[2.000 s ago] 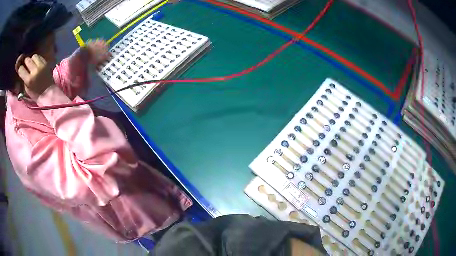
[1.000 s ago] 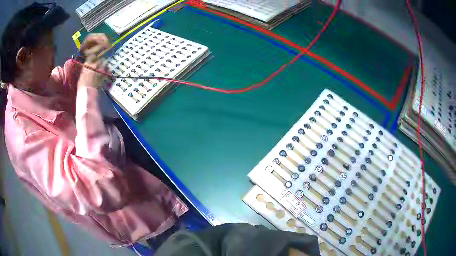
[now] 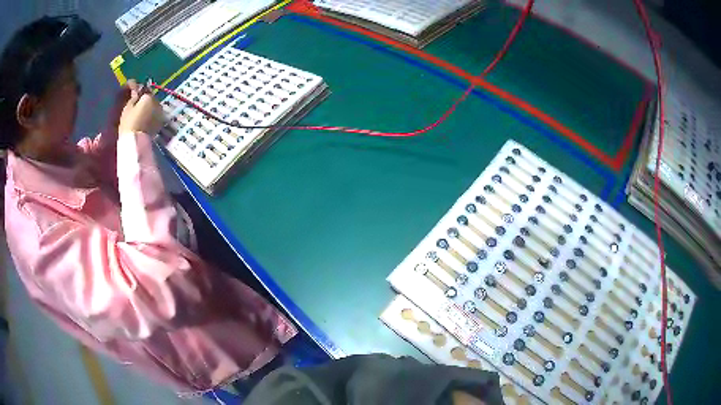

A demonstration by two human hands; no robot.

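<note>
The white foam tray lies nearest me at the lower right, with rows of tan slots and dark or silvery round parts at the slot ends. A lower tray sticks out beneath its left edge, with empty tan slots. A small label with reddish marks sits on the upper tray's lower left edge. A dark grey sleeve or cloth fills the bottom edge, with a small brownish patch I cannot identify. A thin red lead runs down over the right side of the tray. Neither of my hands shows clearly.
A person in a pink smock sits at the left, hands together beside a tray stack. A second red lead crosses to those hands. More trays stand at the rear, and a tray stack at right. Red, blue and yellow tape marks the green mat.
The person in pink has brought both hands together near their stack, one coming down from the head. The red leads have shifted. The near trays look unchanged apart from a slight view shift.
</note>
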